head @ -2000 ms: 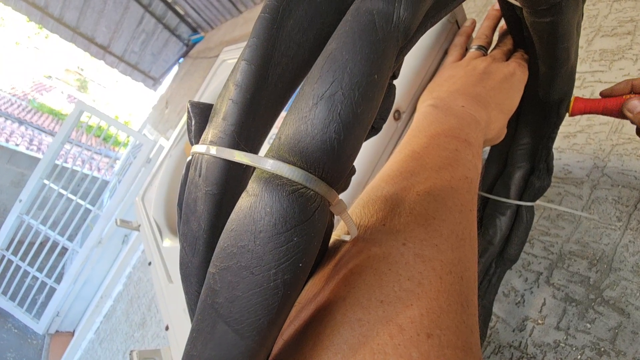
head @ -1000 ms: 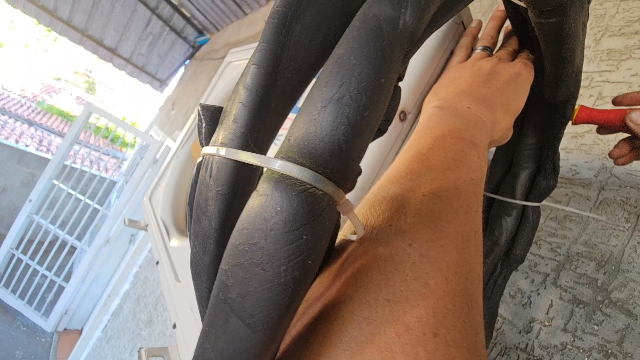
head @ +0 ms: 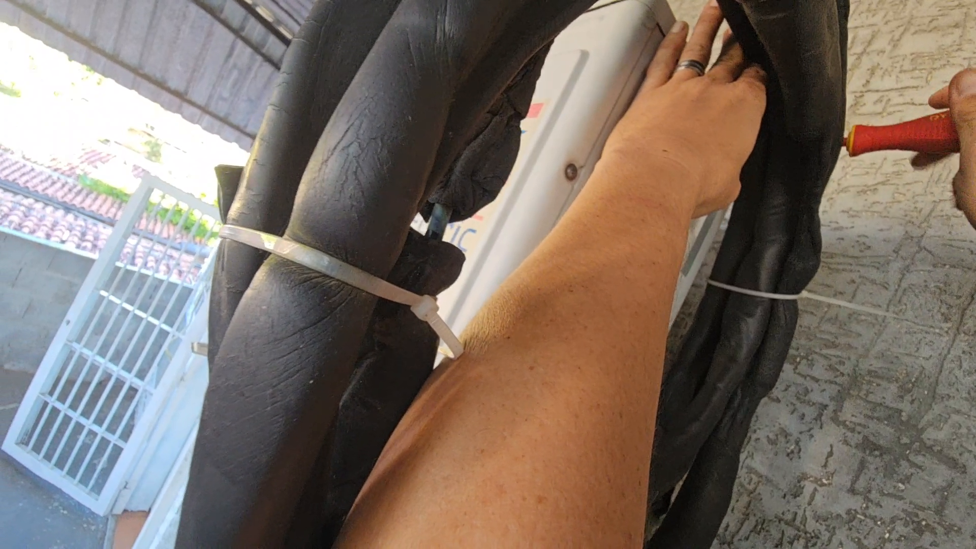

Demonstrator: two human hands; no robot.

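My left hand (head: 705,126), with a ring on one finger, reaches through a loop of thick black foam-covered tubes (head: 366,137). It lies against the edge of a white metal casing (head: 534,206); some fingertips are hidden, and no held object shows. At the right edge my right hand (head: 962,145), partly out of frame, holds the red handle of a screwdriver (head: 900,135). Its shaft is hidden behind the tubes. One white cable tie (head: 328,264) is fastened round the left tubes, its tail touching my forearm. Another cable tie (head: 755,290) binds the right tubes, its tail pointing right.
A rough textured wall (head: 862,427) stands behind the tubes on the right. At the left are a white barred gate (head: 91,381) and a grey block wall (head: 46,297). A corrugated roof (head: 152,61) covers the upper left. The whole view is tilted.
The view has shifted, showing more of the casing inside the loop. My left hand stays at its edge. The fingers of my right hand have changed position on the red handle.
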